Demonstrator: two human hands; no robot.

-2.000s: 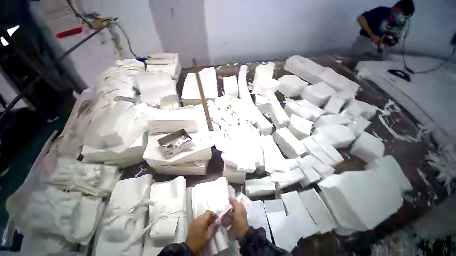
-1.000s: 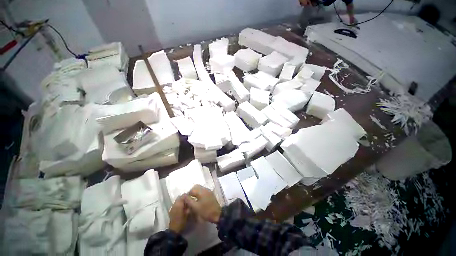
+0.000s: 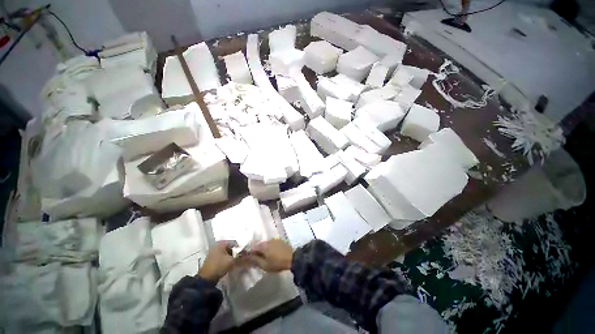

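A large cut panel stack [image 3: 271,293] lies at the front edge of the table. My left hand [image 3: 218,261] and my right hand [image 3: 273,254] are close together over it. Both hands pinch a small white piece [image 3: 241,244], which may be paper or cloth; I cannot tell which. My fingertips partly hide it. Tied bundles [image 3: 127,261] with knotted strips lie beside my left hand, and another tied bundle [image 3: 176,241] is nearest to it.
Small cut pieces [image 3: 339,222] and a big panel stack [image 3: 421,179] lie to the right. A small open box [image 3: 165,164] sits on a tall stack at left. A wooden stick [image 3: 196,88] lies behind. A pale bin [image 3: 541,189] and scraps [image 3: 486,261] are at right.
The view has swung right and down. My hands were joined over the panel stack and now are slightly apart, with the small white piece showing between their fingertips.
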